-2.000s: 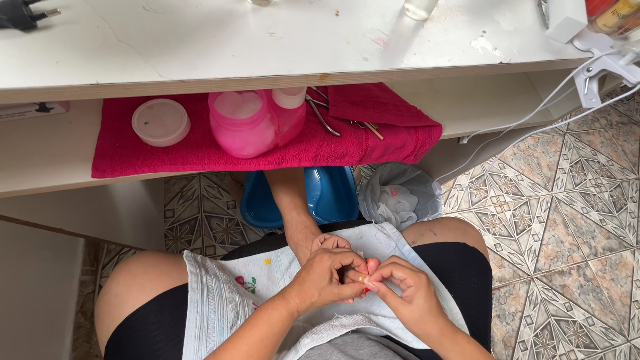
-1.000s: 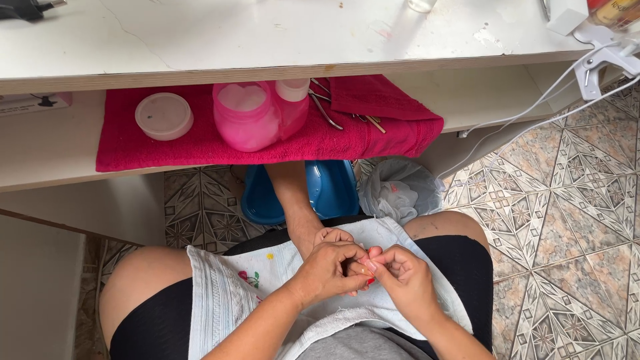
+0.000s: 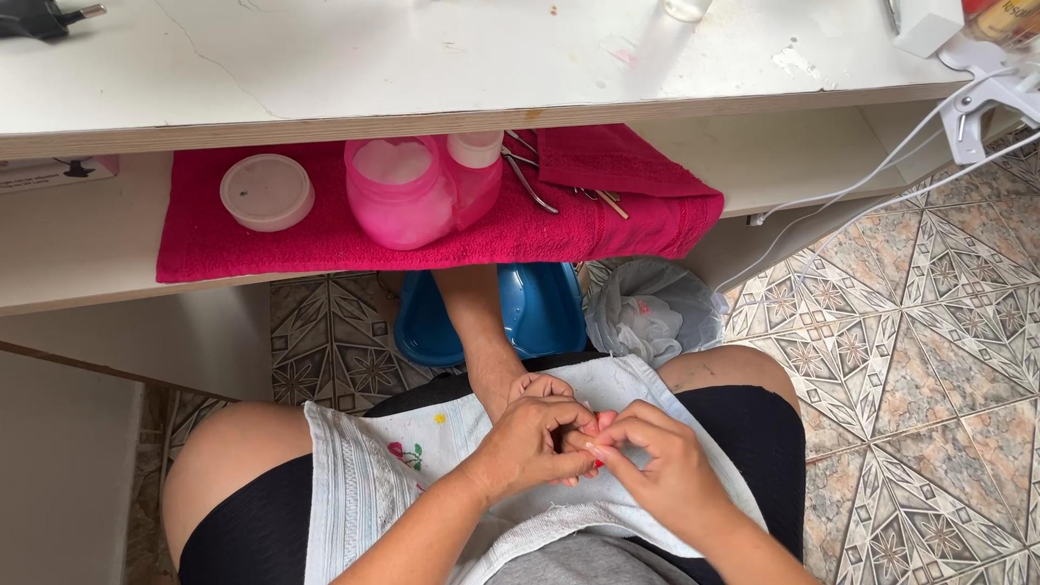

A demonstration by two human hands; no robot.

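Observation:
Another person's foot (image 3: 536,385) rests on a white embroidered towel (image 3: 357,471) across my lap, its leg coming from under the shelf. My left hand (image 3: 536,443) is closed around the toes. My right hand (image 3: 662,459) touches the same toes from the right, thumb and fingertips pinched together. Whether something small sits between those fingertips cannot be told. A small red spot shows beneath the fingers. On the shelf, a pink towel (image 3: 309,252) bears a pink plastic container (image 3: 398,199), a round white lid (image 3: 266,192), metal nippers (image 3: 528,183) and a wooden stick (image 3: 612,204).
Under the shelf are a blue plastic basin (image 3: 540,305) and a bin lined with a clear bag (image 3: 691,305). A white clamp (image 3: 971,101) with cables grips the desk's right end. A black plug (image 3: 36,18) lies on the white desk (image 3: 325,65).
Both hands stay at the same spot over the towel; the right hand's fingers have shifted slightly. The view has moved little.

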